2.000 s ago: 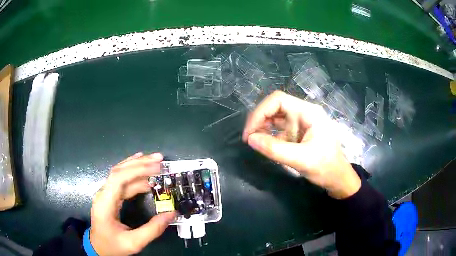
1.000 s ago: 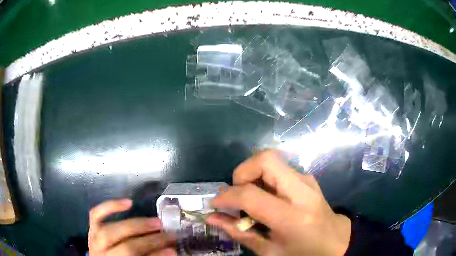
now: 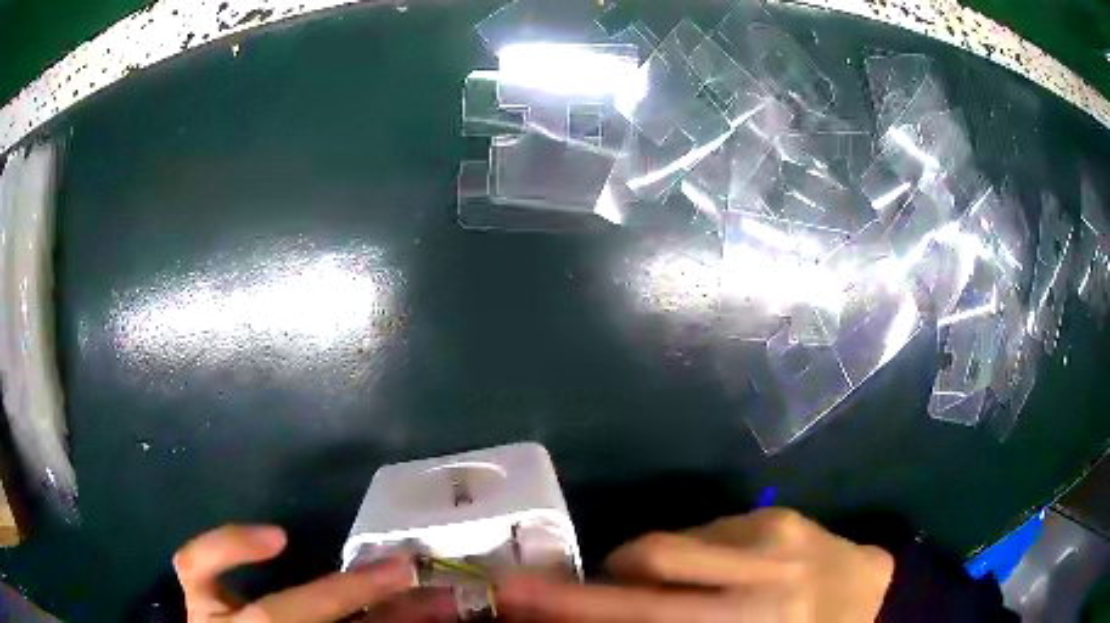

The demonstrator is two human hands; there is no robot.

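The white adapter housing (image 3: 469,489) is at the bottom centre, tilted so that one outer wall with a small slot faces up. A yellowish wire (image 3: 453,565) shows at its opening. My left hand (image 3: 286,584) is at its left side, fingertips on the opening's edge. My right hand (image 3: 743,566) is at its right side, slightly blurred, with fingertips at the opening. A small blue tip (image 3: 767,497), seemingly the hand tool's end, sticks out above my right hand; the rest is hidden. The lower housing is cut off by the picture's edge.
Clear insulating sheets (image 3: 554,164) lie scattered from the upper middle to the right of the dark green bench (image 3: 487,329). A whitish translucent strip (image 3: 31,329) lies at the far left. The chipped white rail (image 3: 158,46) runs along the top. A blue object (image 3: 1013,545) is at the lower right.
The open housing has tilted, so its outer wall now shows. The yellow wire is at its opening. My right hand has shifted right, and the tan tool part seen between its fingers is hidden.
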